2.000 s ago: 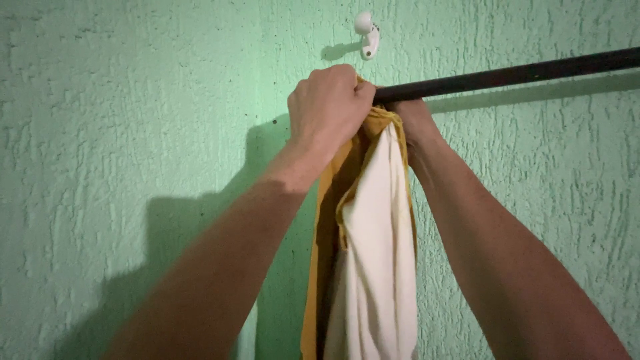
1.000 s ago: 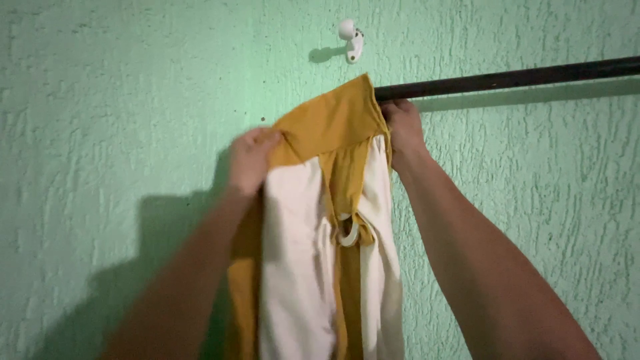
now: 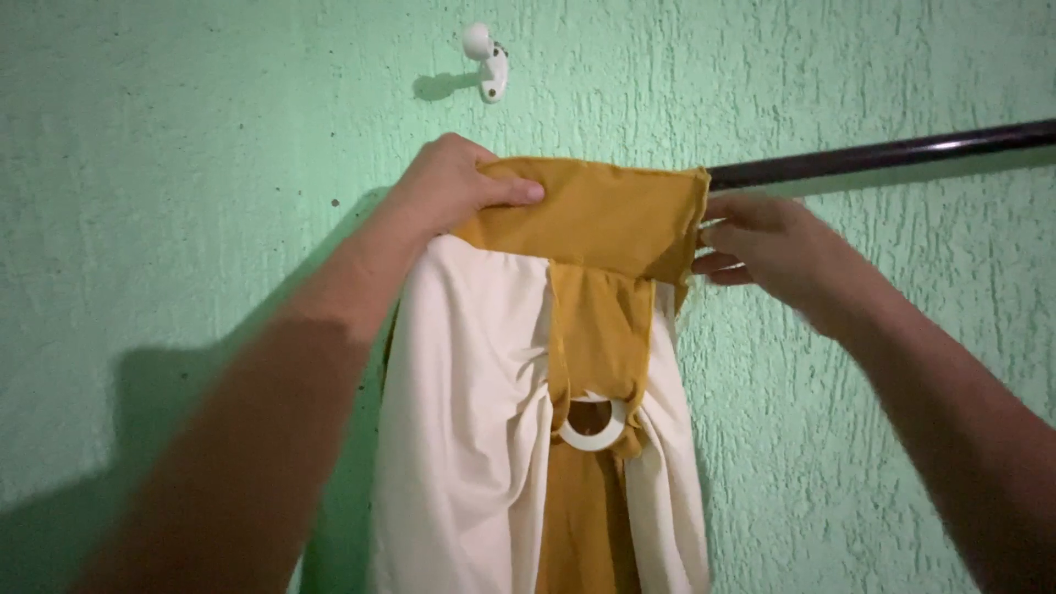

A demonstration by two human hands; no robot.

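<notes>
A mustard and cream curtain [image 3: 610, 214] hangs at the left end of a dark curtain rod [image 3: 891, 157], its mustard top band around the rod. A white ring [image 3: 592, 429] gathers the cloth below the band. My left hand [image 3: 462, 186] grips the band's left end, thumb in front and fingers hidden behind. At the band's right edge is my right hand [image 3: 763, 239], fingers apart beside or just behind the cloth; whether the fingertips touch it is hard to tell. The rod's end is hidden inside the band.
A white wall bracket [image 3: 493, 70] with a rounded knob is fixed above the curtain. The textured green wall [image 3: 206, 124] stands close behind the cloth and rod, with a corner near the left arm.
The top band, bunched at the rod's end two seconds ago, is now spread out flat. My left hand has moved up since one second ago, lifting the band's left end. My right hand's fingers have opened.
</notes>
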